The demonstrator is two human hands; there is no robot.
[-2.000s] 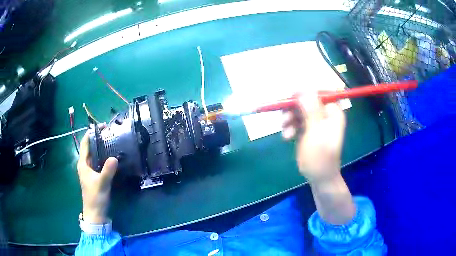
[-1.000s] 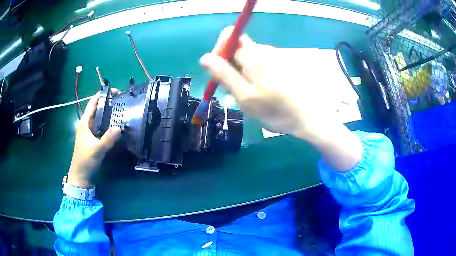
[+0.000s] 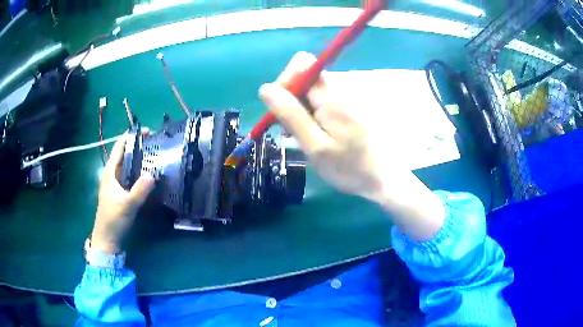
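Observation:
The black unit [image 3: 206, 166] lies on the green bench top, its ribbed, slotted section at the left and its short round barrel [image 3: 294, 182] at the right. My left hand [image 3: 121, 198] grips the unit's left end, thumb on the slotted side. My right hand [image 3: 332, 131] holds the red-handled paintbrush [image 3: 332, 51] at a slant above the unit. The brush's orange-brown bristles [image 3: 235, 158] are at the unit's middle, beside the tall black plate. Thin coloured leads stand up from the unit's left part. My right fingers partly hide the area above the barrel.
A white paper sheet [image 3: 403, 115] lies behind my right hand. A black cable [image 3: 441, 80] loops at its right edge. A wire-mesh basket [image 3: 511, 121] with yellow items stands at the right. Another black unit [image 3: 48, 121] with a white cable [image 3: 77, 150] is at the left. A pale rail [image 3: 256, 24] runs along the far side.
My right hand has come from the right to above the unit. The bristles have shifted from the barrel end leftward to the unit's middle. My left hand keeps its grip.

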